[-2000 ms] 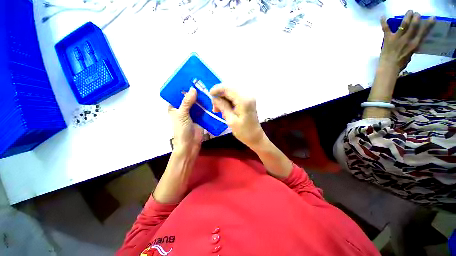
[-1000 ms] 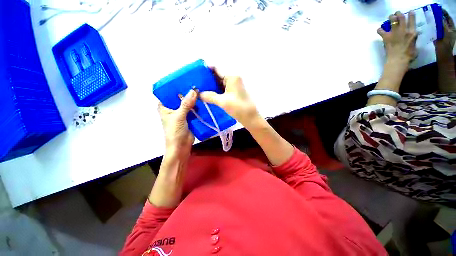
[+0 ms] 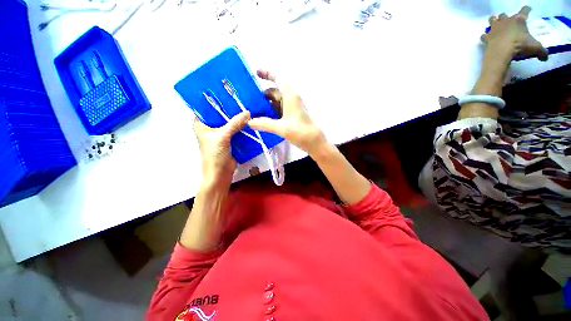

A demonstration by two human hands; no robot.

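Note:
A bright blue tray (image 3: 219,66) is held tilted between both hands above the table's front edge. Two white plugs of a charging cable (image 3: 275,169) lie side by side on its face, and the looped cord hangs off the near edge. My left hand (image 3: 216,147) grips the tray's left near side, thumb on the cord. My right hand (image 3: 291,122) holds the right side, its thumb reaching over the cords near my left thumb and its fingers partly hidden behind the tray.
A blue tray with two slots (image 3: 103,81) lies at left beside a long blue tray stack (image 3: 31,119). Small dark specks (image 3: 100,147) lie near it. White cables (image 3: 294,9) lie at the far side. A neighbouring person's hand (image 3: 510,37) touches a blue and white item at right.
The tray has tilted and moved up and left with both hands. The two plugs, earlier at my fingertips, now show on its face. The neighbour's hand and item have shifted.

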